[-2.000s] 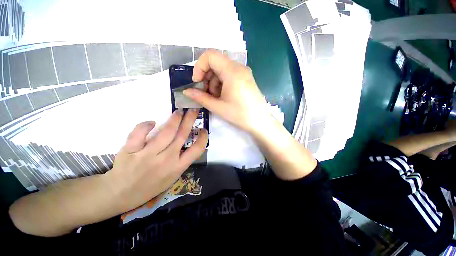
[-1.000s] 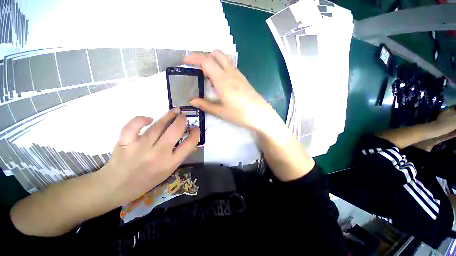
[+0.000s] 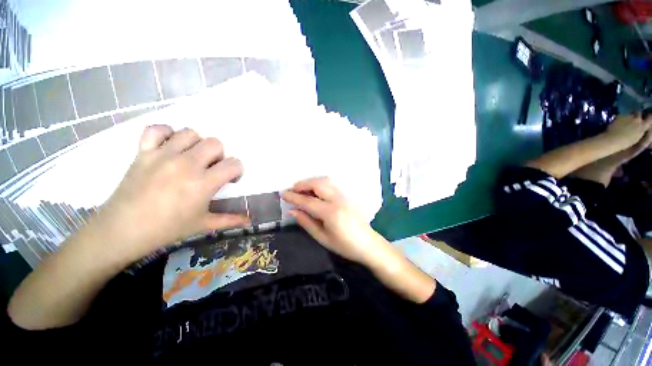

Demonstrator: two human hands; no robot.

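Note:
A strip of grey film rectangles [image 3: 264, 209] lies on white sticker sheets [image 3: 307, 139], along the edge nearest my body. My right hand [image 3: 332, 220] is at the strip's right end, with thumb and forefinger pinched at the right edge of the last grey rectangle. My left hand [image 3: 168, 186] is over the sheets to the left, its fingers curled and apart from the thumb, which rests by the strip. No thing shows in it, but its palm is hidden. The black phone is not visible.
A separate pile of white sheets [image 3: 436, 121] lies on the green tabletop [image 3: 350, 64] to the right. Beyond it are small black handsets [image 3: 523, 53], a shiny black heap [image 3: 572, 104] and another worker's striped sleeve [image 3: 572, 221]. A red object [image 3: 492, 343] is below.
The phone with the film on its screen has gone from view. My left hand has moved left and up; my right hand has moved down to the strip. The view has shifted right.

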